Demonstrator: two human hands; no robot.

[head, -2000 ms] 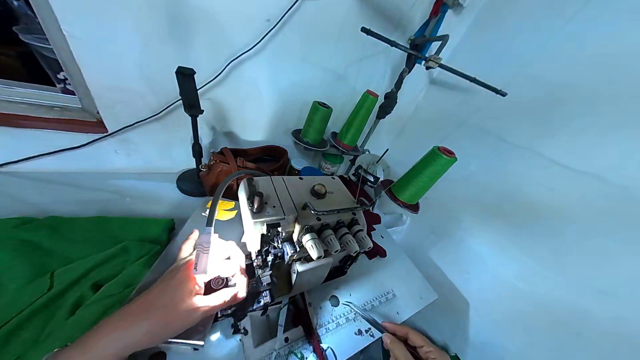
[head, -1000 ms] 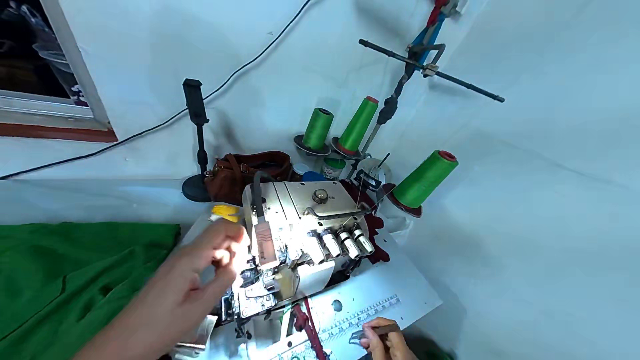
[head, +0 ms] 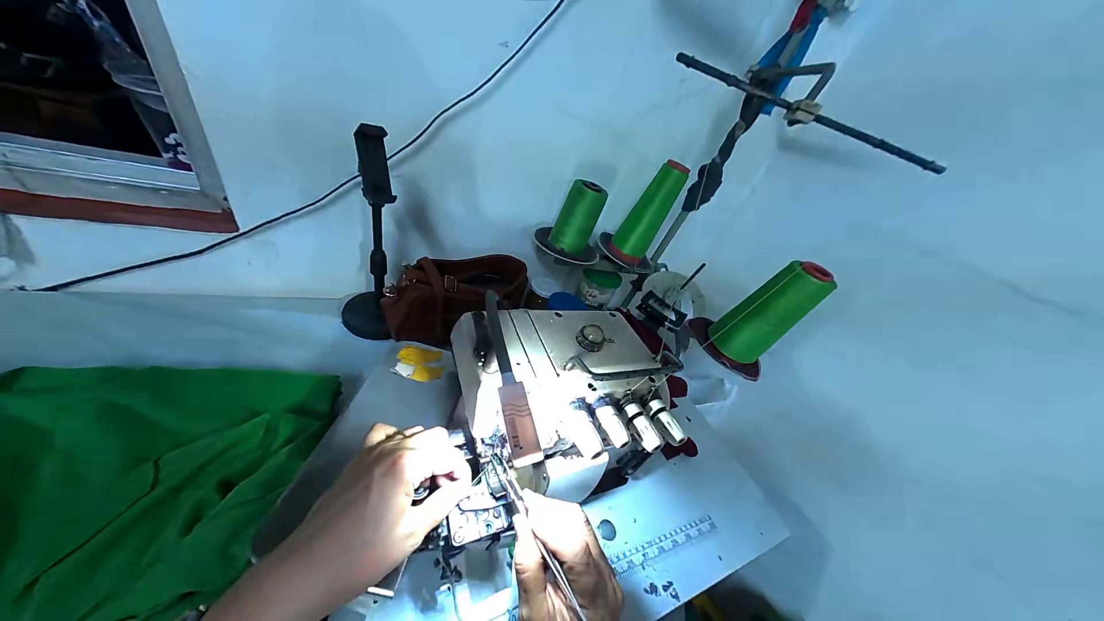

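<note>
An overlock sewing machine stands under a bright lamp, its looper area exposed at the front left. My right hand grips metal tweezers, whose tips reach into the machine near the needles. Close to the tips on the left, my left hand has its thumb and forefinger together at the looper area; whether thread is between them cannot be told. A brown rectangular lamp head hangs in front of the machine. Four tension dials, among them one white dial, line its front.
Green thread cones stand on a thread stand behind and to the right. Green fabric lies at the left. A brown leather bag and a black phone holder are behind the machine. A ruler scale marks the table's right part.
My right hand has moved left from the ruler scale to the machine's front with the tweezers. My left hand has come down from beside the lamp to the looper area.
</note>
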